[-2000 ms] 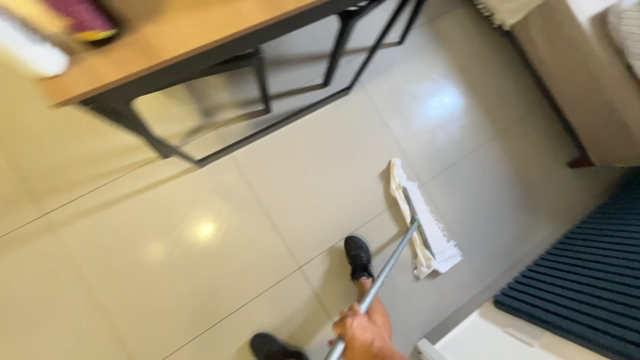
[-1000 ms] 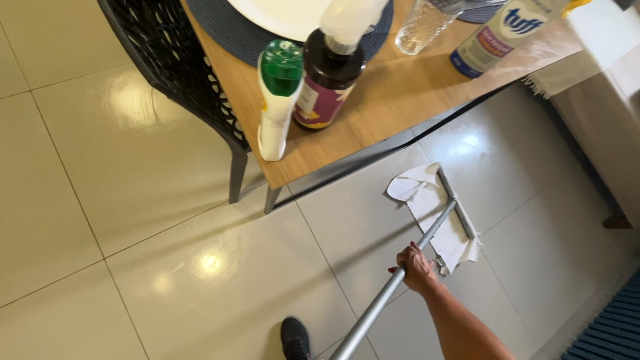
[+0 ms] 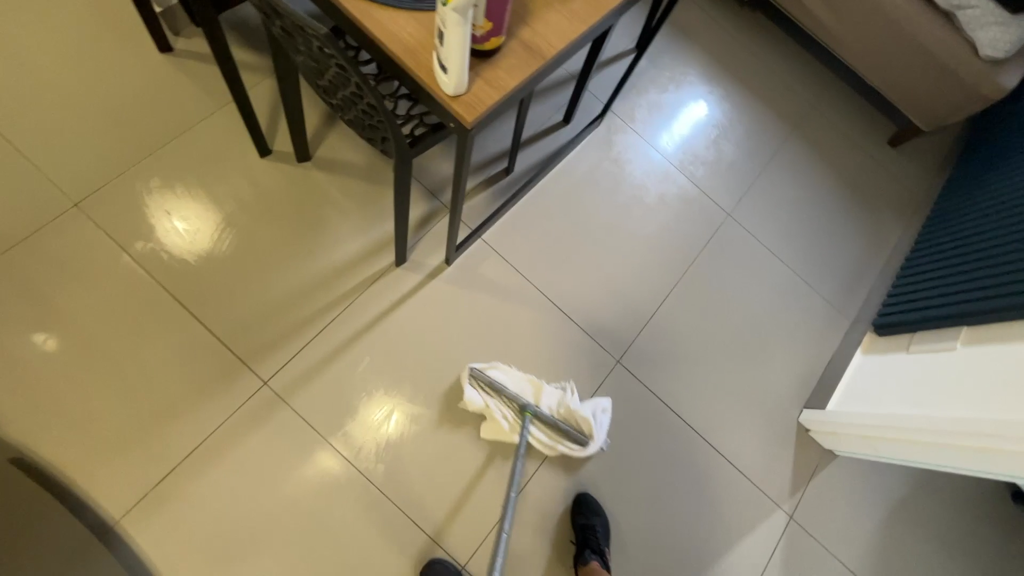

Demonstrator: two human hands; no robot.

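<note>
A floor squeegee [image 3: 528, 410] with a grey bar lies on the tiled floor, a white cloth [image 3: 500, 428] bunched under and around its head. Its grey metal pole [image 3: 512, 504] runs down and out of the bottom edge of the view. Neither my left hand nor my right hand shows, so what grips the pole is hidden. My black shoe [image 3: 590, 528] stands to the right of the pole, and the tip of the other shoe [image 3: 440, 567] shows to its left.
A wooden table [image 3: 520, 72] on dark metal legs holds a white bottle [image 3: 453, 48] and a dark bottle. Beside it is a black chair [image 3: 344, 88] with a perforated back. A beige sofa [image 3: 888, 56], a ribbed dark blue panel [image 3: 960, 232] and a white ledge [image 3: 920, 400] are at the right.
The squeegee and cloth have moved from beside the table's long side to the floor nearer my shoes. A hand on the pole showed in both earlier frames and is out of view now.
</note>
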